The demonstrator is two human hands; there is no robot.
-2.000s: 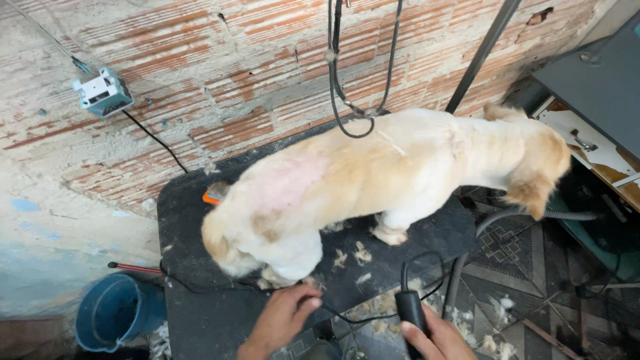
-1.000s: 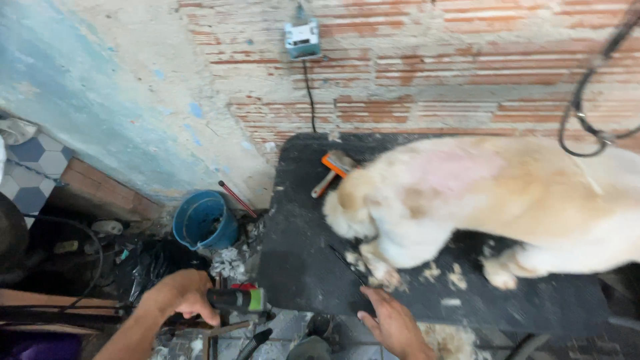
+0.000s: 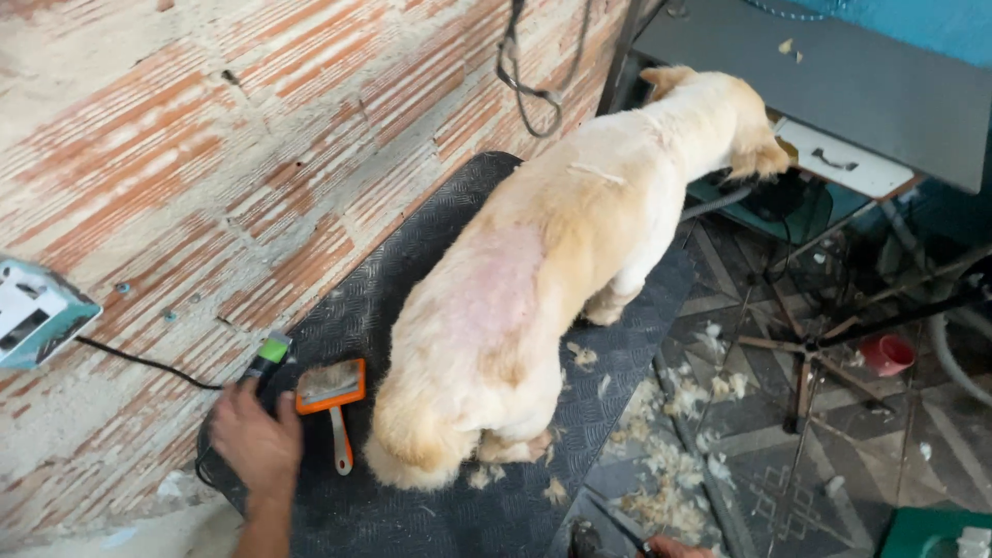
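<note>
A light-coated dog (image 3: pixel 542 256) with closely clipped fur stands on the black textured table mat (image 3: pixel 589 403), its head to the upper right. My left hand (image 3: pixel 260 438) is at the mat's left edge, its fingertips against a black hair clipper (image 3: pixel 271 356) with a green end. Whether the fingers grip it is unclear. Just right of this hand, an orange-framed slicker brush (image 3: pixel 332 395) lies with hair in its bristles. Only part of my right hand (image 3: pixel 674 548) shows at the bottom edge, holding a thin dark tool (image 3: pixel 616 519), which looks like scissors.
A brick wall (image 3: pixel 186 178) borders the mat, with a corded box (image 3: pixel 39 314) on it. A looped cord (image 3: pixel 527 85) hangs above the dog. Beyond its head stands a grey table (image 3: pixel 837 85) with a white drawer (image 3: pixel 849 159). Cut fur (image 3: pixel 674 465) litters the floor.
My left hand, with the clipper in it left of the table one second ago, is now at the wall side of the mat, near the brush. The view has swung strongly.
</note>
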